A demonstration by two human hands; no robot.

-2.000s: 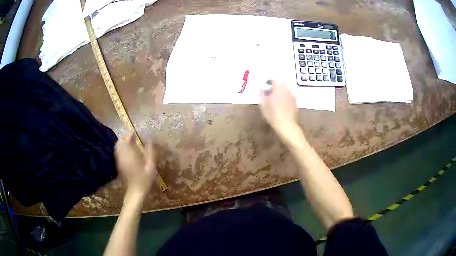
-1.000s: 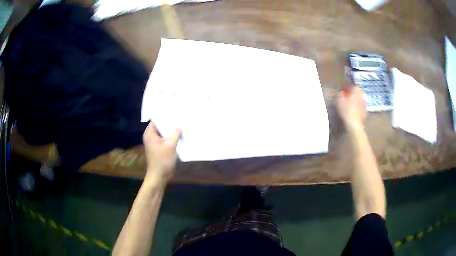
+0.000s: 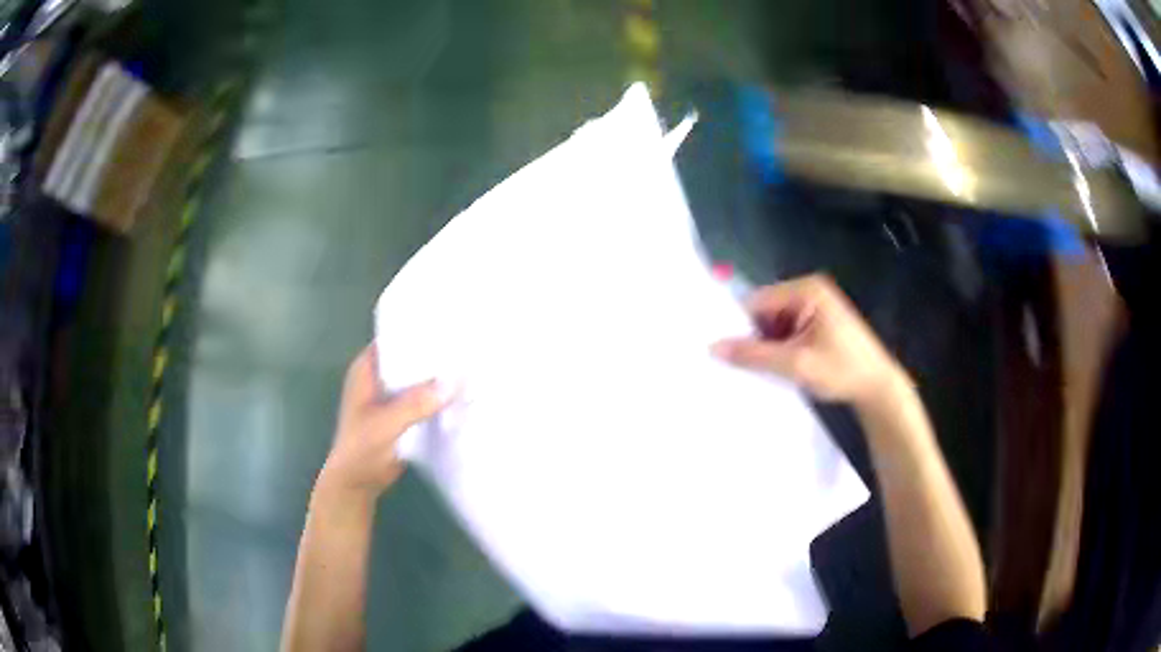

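Observation:
A large white note sheet (image 3: 573,382) is held up in the air in front of me, tilted, with its far corner pointing forward. Its surface looks overexposed and no writing can be read. My left hand (image 3: 388,414) grips its left edge, thumb on top. My right hand (image 3: 809,338) holds its right edge. A small red tip, likely the red pen (image 3: 723,273), shows beside the right hand's fingers; the rest of it is hidden or blurred.
Green floor (image 3: 306,293) lies below, with yellow-black tape (image 3: 163,369) on the left. A brown and white carton (image 3: 115,147) is at the upper left. A long shiny wrapped roll (image 3: 891,147) with blue parts is at the upper right. The view is blurred.
The view has turned from the brown table to the floor. The sheet has been lifted off the table. My right hand has left the calculator's side and taken the sheet's right edge.

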